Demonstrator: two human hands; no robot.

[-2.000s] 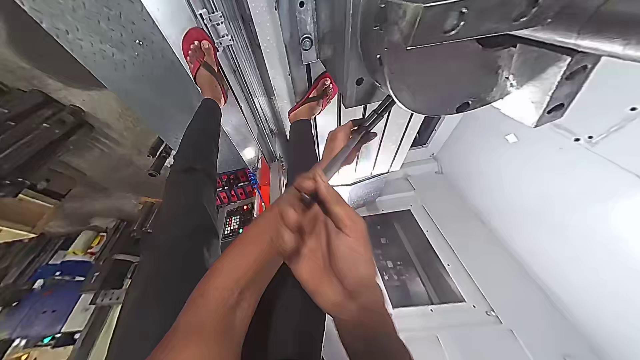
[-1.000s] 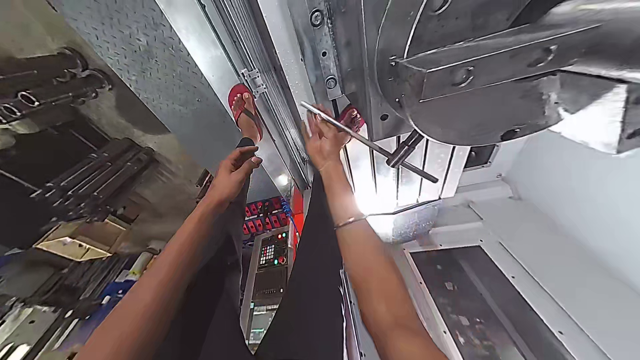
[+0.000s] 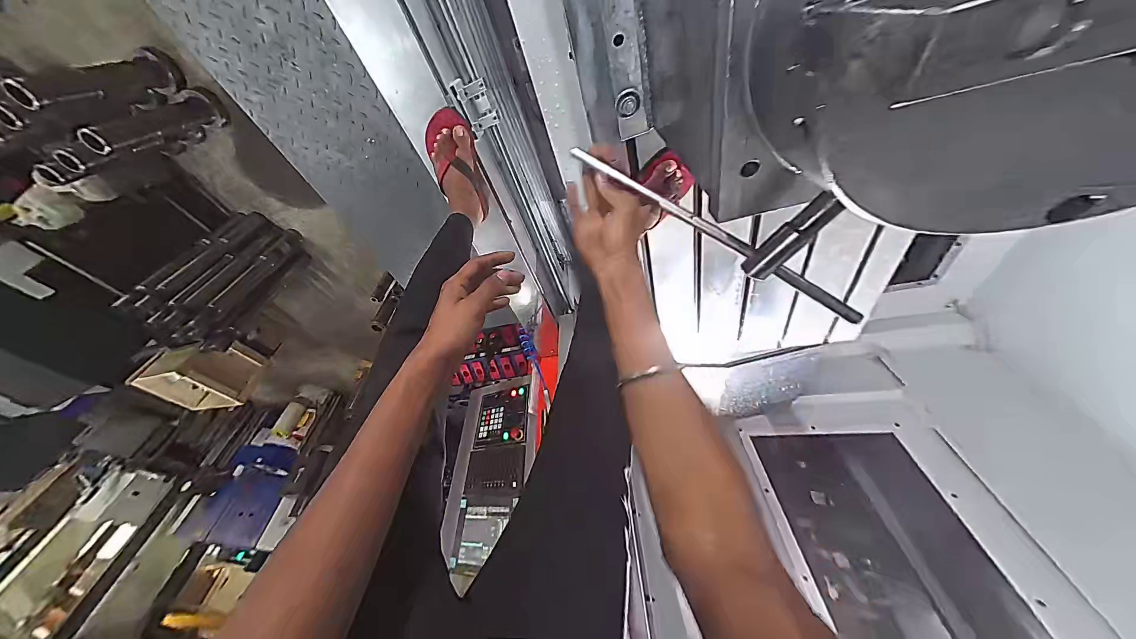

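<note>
A steel T-handle wrench has a long sliding bar (image 3: pixel 701 224) through its dark cylindrical shank (image 3: pixel 792 235), which reaches to the lower edge of a large round metal machine part (image 3: pixel 958 133). My right hand (image 3: pixel 612 217) is at the bar's upper left end, with the bar crossing in front of its fingers. Those fingers are blurred, and whether they close round the bar does not show. My left hand (image 3: pixel 475 297) hangs free to the left of it, empty, fingers apart and slightly curled, over my dark-trousered leg.
Below the wrench lies a slotted machine table (image 3: pixel 710 302). A control panel (image 3: pixel 497 435) with keys and a screen is between my legs. Door rails (image 3: pixel 524 160) run beside my sandalled feet. Metal tubes (image 3: pixel 115 98), dark bars (image 3: pixel 213 275) and an open box (image 3: pixel 200 377) lie at left.
Two seconds ago my hands were close together at the bar; my left hand is now away to the left. The bar has turned to a slant across the slotted table.
</note>
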